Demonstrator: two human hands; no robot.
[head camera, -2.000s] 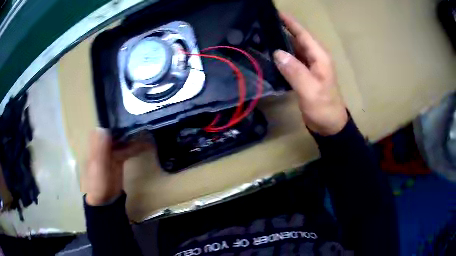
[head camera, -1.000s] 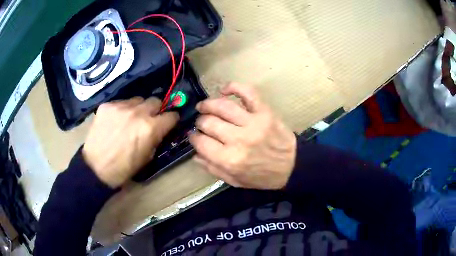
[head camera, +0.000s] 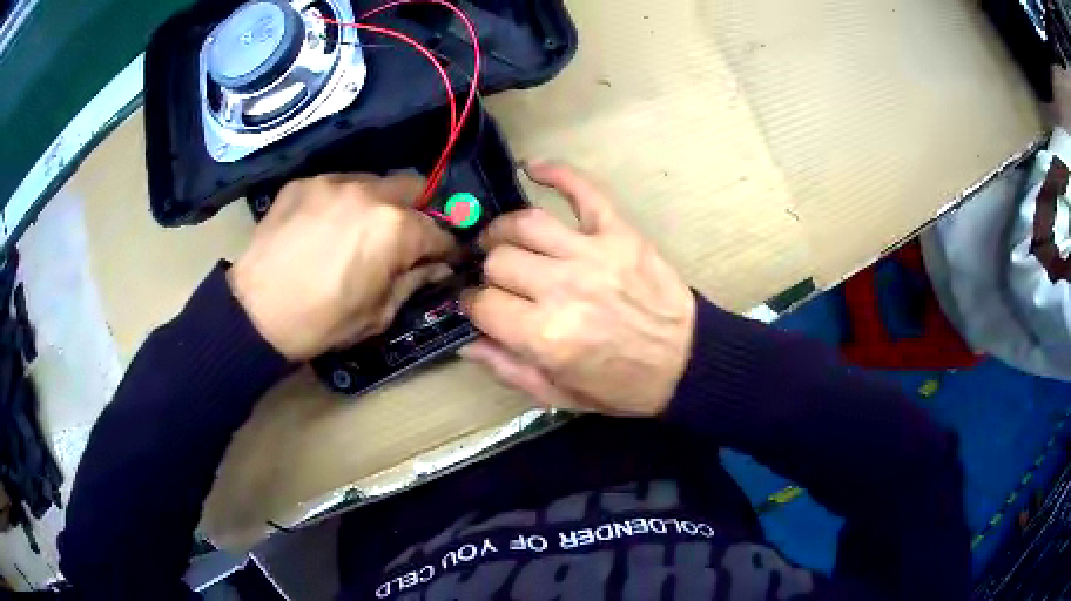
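The rear cabinet shell (head camera: 393, 358), an open black box, lies tilted on the cardboard near me, partly under my hands. A coin-sized green ring with a red centre (head camera: 463, 210) sits inside. The front baffle (head camera: 194, 194) lies face down behind it, holding the speaker driver (head camera: 253, 47). Red speaker wires (head camera: 452, 112) loop from driver into box. My left hand (head camera: 341, 258) reaches into the box, fingertips bent and hidden; whether it holds anything does not show. My right hand (head camera: 587, 311) is on the box's right part, thumb outside the near wall, fingers over the inside.
Ribbed cardboard (head camera: 728, 141) covers the bench, its torn edge curving near my body. A matt black heap of strips (head camera: 29, 434) is at the far left. The green conveyor (head camera: 59, 71) is upper left. Grey-white clothing of a person (head camera: 998, 258) and a red stool (head camera: 898, 311) are at right.
Two seconds ago both hands held the baffle raised; now it lies behind the box. Since one second ago, both hands stay at the box, and the left fingers are deeper towards its middle.
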